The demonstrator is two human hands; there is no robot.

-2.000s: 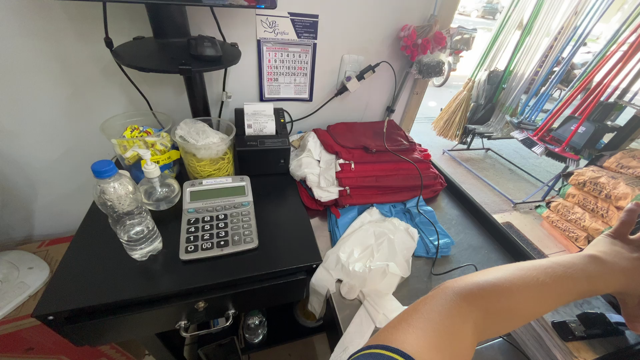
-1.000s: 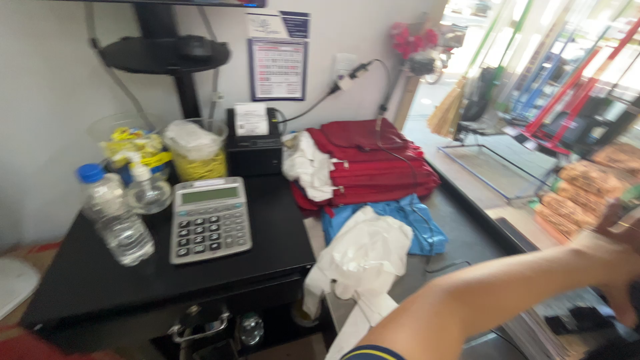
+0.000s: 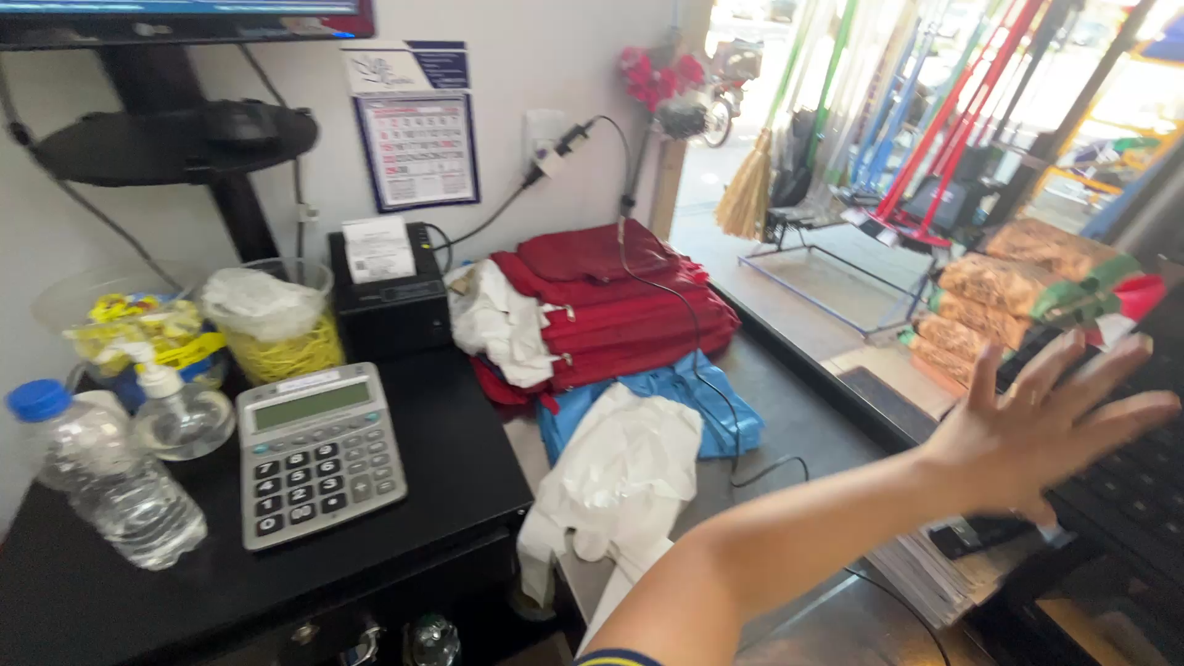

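My left hand [image 3: 1041, 430] reaches across from the bottom centre to the right, its fingers spread and nothing visible in it. Beside it is a dark keyboard [image 3: 1133, 481], partly cut off by the frame; contact between them cannot be told. A stack of papers [image 3: 934, 578] lies below the hand, with a dark object partly behind the wrist. Left of the forearm, a white plastic bag [image 3: 629, 472] rests against a folded blue bag [image 3: 740, 421] on the counter. A stack of red zippered bags [image 3: 638, 314] lies behind them. My right hand is out of view.
A black cabinet top [image 3: 444, 462] holds a calculator [image 3: 319, 453], a water bottle [image 3: 111, 481], a pump bottle [image 3: 180, 412], a tub of yellow rubber bands [image 3: 277, 324] and a receipt printer [image 3: 388, 296]. A thin black cable [image 3: 694, 333] crosses the bags. Brooms [image 3: 749, 185] and stacked sacks [image 3: 994, 287] stand beyond the counter.
My left hand, partly cut off at the right edge before, now shows whole with its fingers spread. The view has shifted toward the right. The bags and calculator have not moved.
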